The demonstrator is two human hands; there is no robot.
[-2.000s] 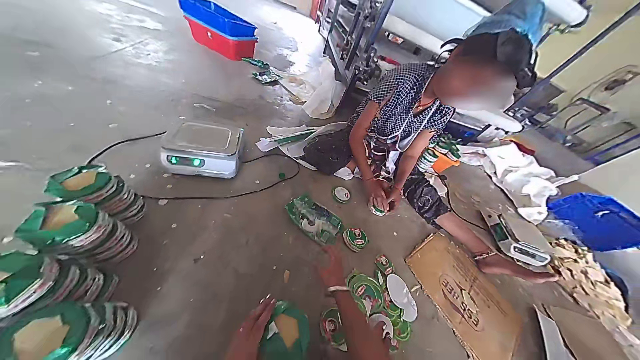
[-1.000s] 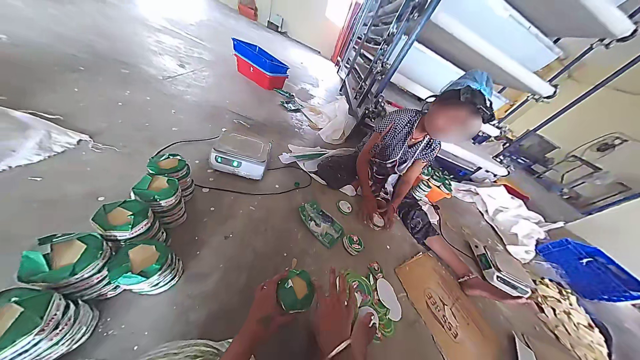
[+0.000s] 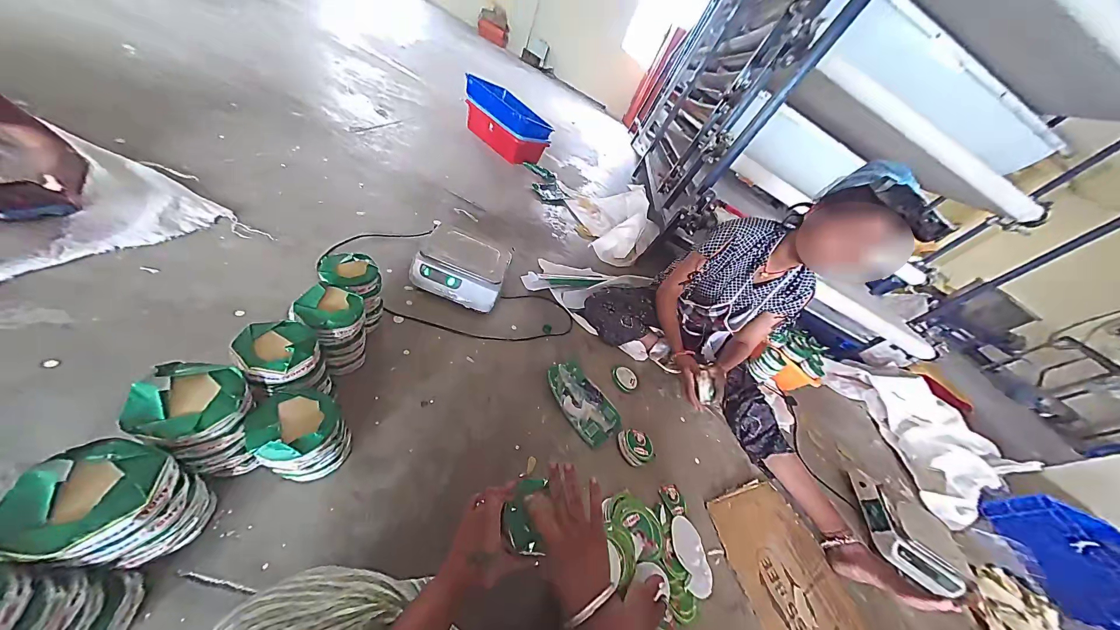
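Note:
My left hand (image 3: 486,529) grips the side of a small round stack wrapped in green printed film (image 3: 523,521), low in the middle of the view. My right hand (image 3: 573,525), with a bangle at the wrist, lies over the stack's other side, fingers extended. Loose round green and white discs (image 3: 643,534) lie in a heap right of my right hand. A short stack of discs (image 3: 636,446) and a green plastic packet (image 3: 584,404) are on the floor beyond. To the left stand several green-topped wrapped stacks (image 3: 293,420).
A digital scale (image 3: 461,267) with a black cable sits past the stacks. Another person (image 3: 744,289) sits on the floor at right, holding a small stack. A flattened cardboard piece (image 3: 779,560), a second scale (image 3: 906,542), a blue crate (image 3: 1059,551) and a metal-framed machine (image 3: 726,114) are nearby.
My right hand has moved onto the wrapped stack; a second ago it was beside it. The other person's hands now hold a small stack upright. The view has shifted, showing more floor at left.

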